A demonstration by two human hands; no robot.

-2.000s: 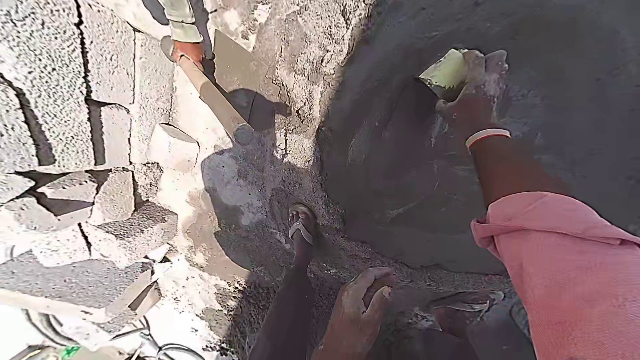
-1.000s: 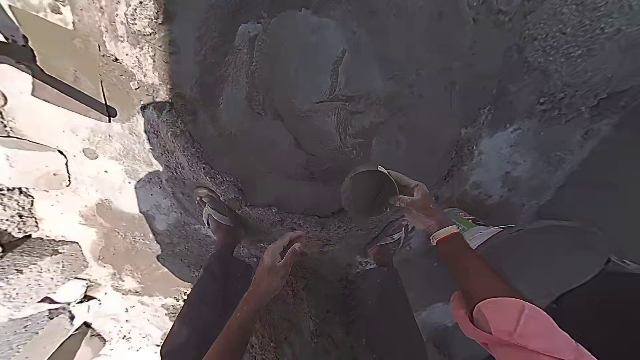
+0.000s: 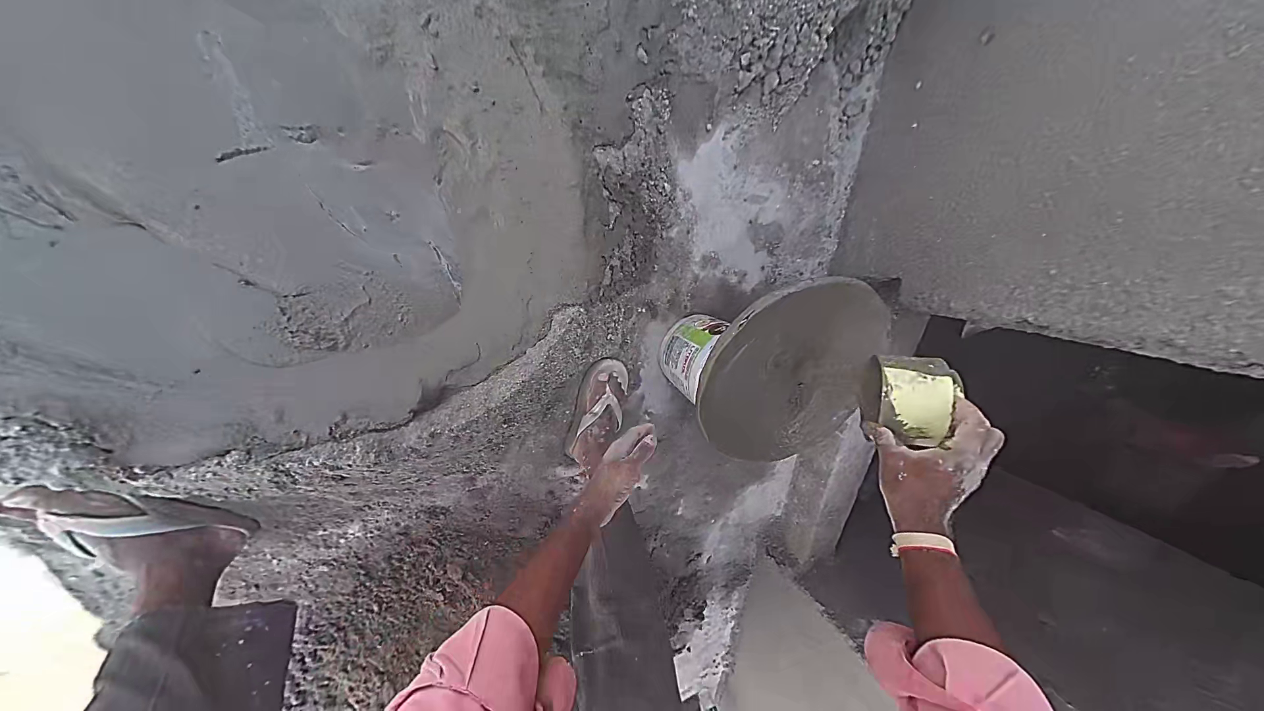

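Note:
My right hand [image 3: 938, 464] grips a small cylindrical container [image 3: 918, 400] with a pale yellow side, tilted at the right rim of a bucket. Grey wet mortar fills the round mouth of this bucket [image 3: 795, 370], whose printed white and green side shows at the left. My left hand [image 3: 622, 474] is below and left of the bucket and holds nothing that I can see; its fingers look loosely bent. On the left, a broad spread of wet grey mortar [image 3: 375, 316] lies on the ground.
My sandalled feet [image 3: 597, 405] [image 3: 128, 528] stand on rough ground along the mortar's near edge. A large grey slab or wall [image 3: 1066, 168] fills the upper right, with a dark opening [image 3: 1076, 434] beneath it. Pale concrete [image 3: 790, 642] shows at the bottom.
The view has swung far to the right. My right hand has moved the container from over the wet mortar patch to the bucket's mouth. The blocks and the other person's hand have left view.

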